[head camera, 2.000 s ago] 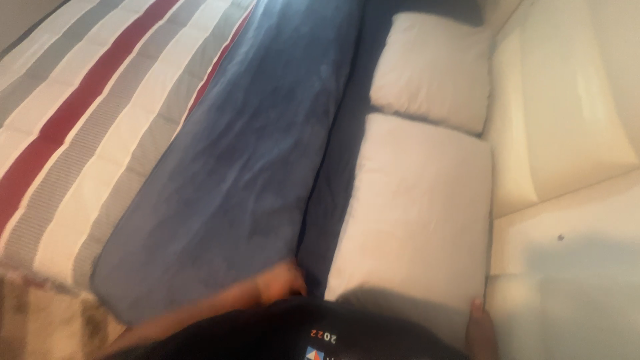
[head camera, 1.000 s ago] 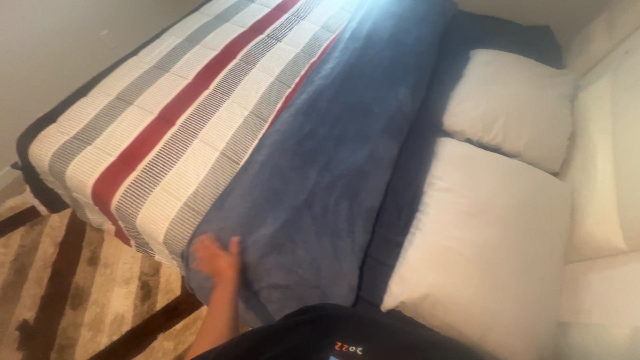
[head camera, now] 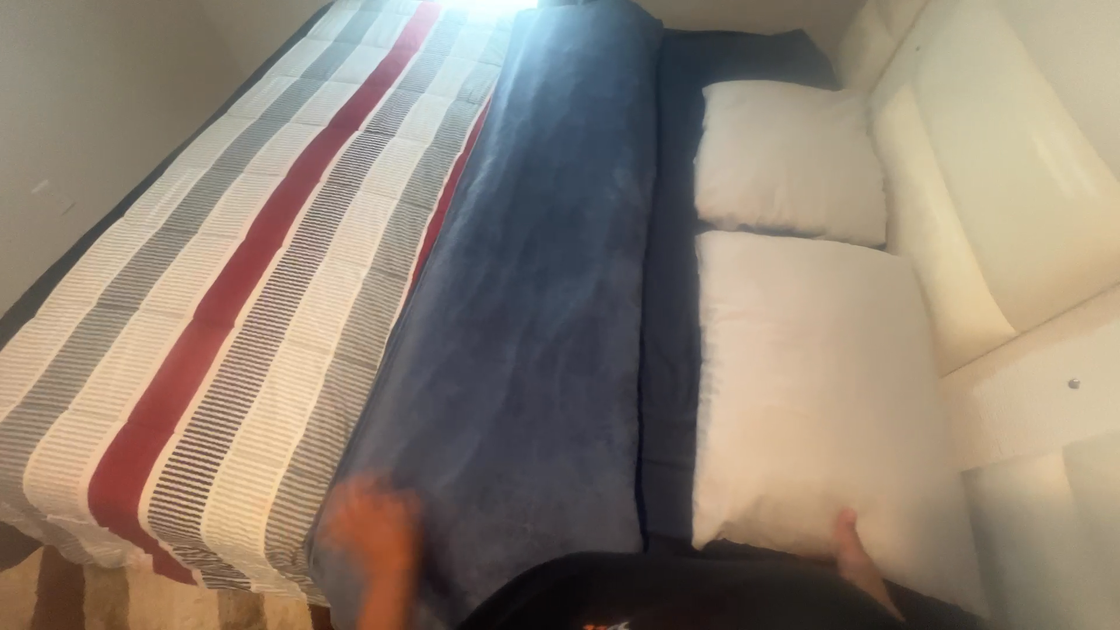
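Observation:
My left hand point(head camera: 372, 525), blurred, is at the near left edge of the dark blue blanket point(head camera: 542, 350), beside the striped bedspread point(head camera: 289, 254); whether it grips any cloth cannot be made out. At the lower right, my right hand point(head camera: 862, 560) is by the near edge of the larger white pillow point(head camera: 814, 376), its thumb up against the cover and its other fingers hidden. A smaller white pillow point(head camera: 792, 162) lies beyond the larger one, both on the dark blue sheet point(head camera: 669, 420).
A cream padded headboard point(head camera: 989, 192) runs along the right side of the bed. A plain wall point(head camera: 114, 114) stands at the upper left. Beneath the bedspread's near edge shows a brown and beige striped rug point(head camera: 140, 599).
One second ago my left hand was spread on the blue blanket's near left corner; it is still near there. My right hand, out of sight then, now shows at the larger pillow. The view has shifted.

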